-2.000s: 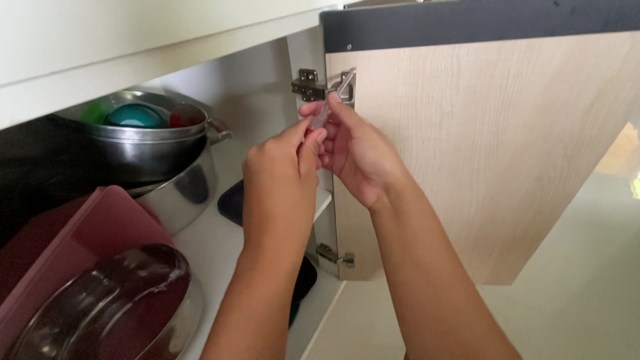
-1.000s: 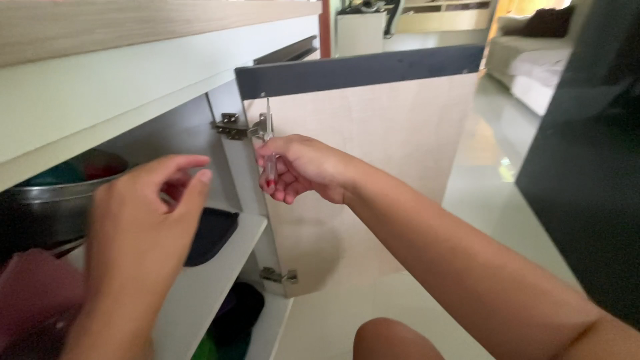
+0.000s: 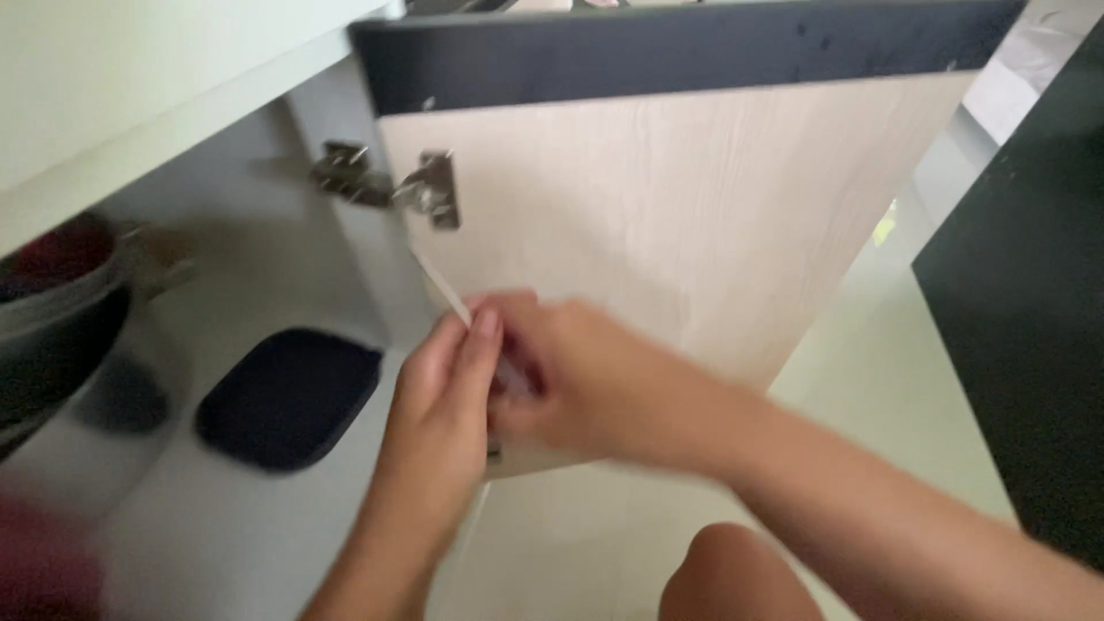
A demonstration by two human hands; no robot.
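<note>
Both my hands meet around a screwdriver (image 3: 445,287), its thin shaft pointing up and left, below the upper hinge. My left hand (image 3: 444,388) has its thumb and fingers closed at the shaft. My right hand (image 3: 569,379) is wrapped about the clear handle, which is mostly hidden and blurred. The metal concealed hinge (image 3: 440,191) joins the open wood-grain cabinet door (image 3: 690,198) to the cabinet side panel (image 3: 349,250). The shaft's tip appears apart from the hinge.
On the cabinet shelf (image 3: 250,535) lie a dark rounded mat (image 3: 293,398) and, at the left, a metal pot (image 3: 52,336). A blurred red thing (image 3: 43,552) is at lower left. A dark panel (image 3: 1035,285) stands at the right; my knee (image 3: 737,573) is below.
My left hand has come over to the screwdriver beside my right hand. The tool has moved from near the upper hinge to below it. The view has shifted closer to the door.
</note>
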